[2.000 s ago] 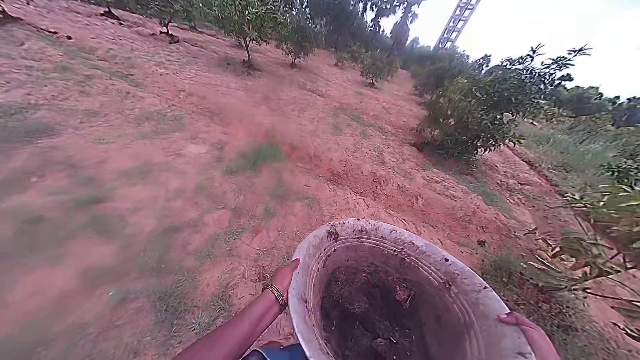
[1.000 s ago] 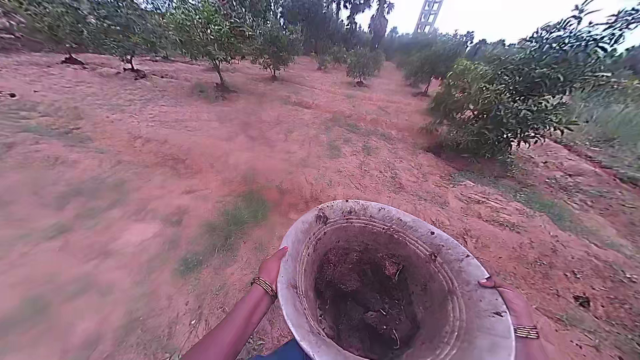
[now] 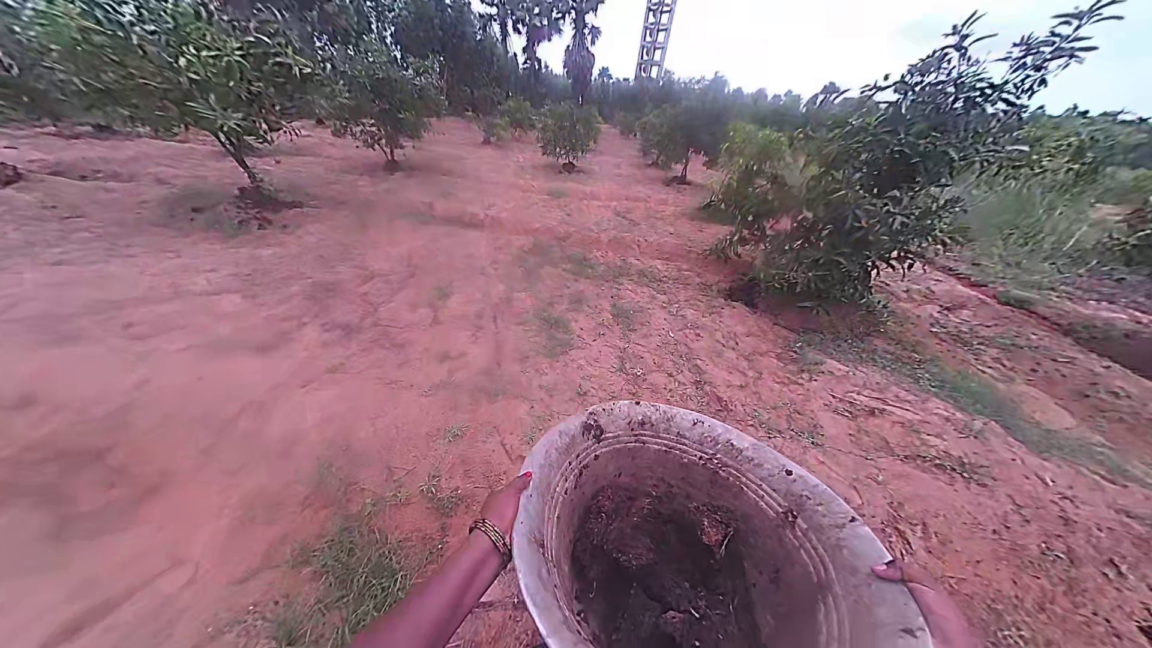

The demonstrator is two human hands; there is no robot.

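A wide, round basin (image 3: 814,504) with a dirt-flecked pale rim and ridged inner wall is held at the bottom of the head view. Dark clumpy matter that looks like soil or manure (image 3: 661,562) lies in its bottom. My left hand (image 3: 506,506) grips the left side of the rim, with bangles on the wrist. At the right side of the rim is my right hand (image 3: 913,580), its thumb over the edge and its other fingers hidden beneath. The basin's near edge is cut off by the frame.
Reddish bare ground (image 3: 360,315) with grass tufts (image 3: 360,562) spreads ahead. A bushy tree (image 3: 837,207) stands to the right, beside a shallow ditch (image 3: 1107,342). Small trees (image 3: 238,99) stand on the left and farther off, and a lattice tower (image 3: 656,38) rises behind.
The view has levelled and turned, showing more trees on the left and more sky. Both hands still hold the basin's rim, and the dark matter remains inside.
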